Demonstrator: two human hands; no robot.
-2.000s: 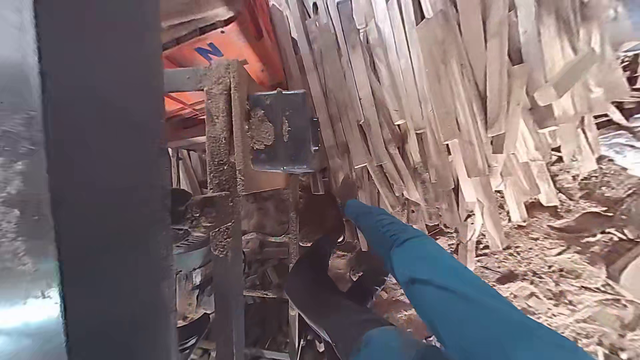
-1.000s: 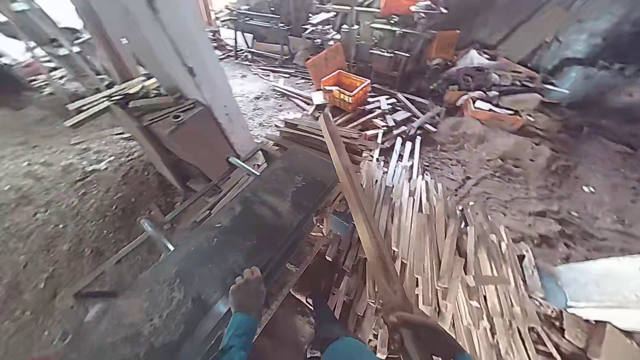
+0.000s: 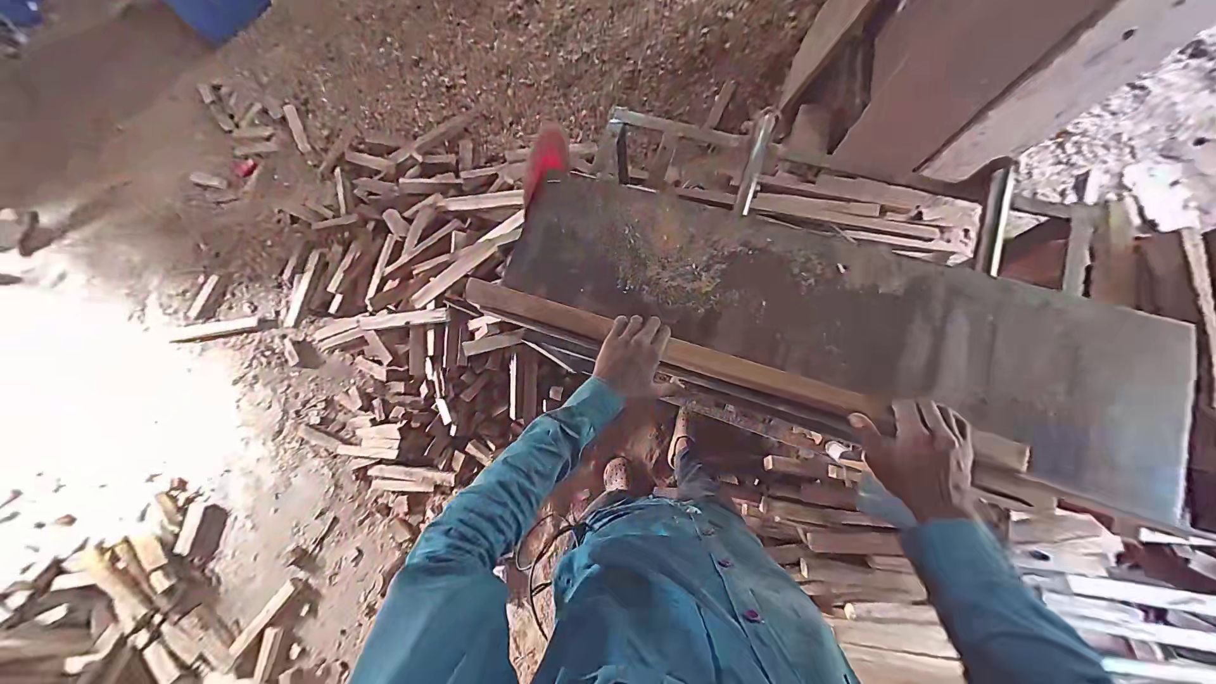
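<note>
A long wooden board [image 3: 760, 366] lies along the near edge of a dark metal machine table [image 3: 836, 304], slanting down to the right. My left hand [image 3: 632, 356] grips the board left of its middle, with the fingers over its top. Toward the board's right end, my right hand [image 3: 920, 456] holds it, thumb to the left and fingers bent over the far side. Sawdust is scattered on the table's left part.
Beyond the table's far edge runs a metal frame with upright rods [image 3: 755, 161]. A red object [image 3: 547, 157] is at its far left corner. Cut wood offcuts [image 3: 418, 237] litter the ground at left, and stacked wood strips [image 3: 883, 608] lie at near right.
The view has swung strongly. One second ago the board stood raised near my right hand and my left hand rested on the table; now the board lies on the table under both hands.
</note>
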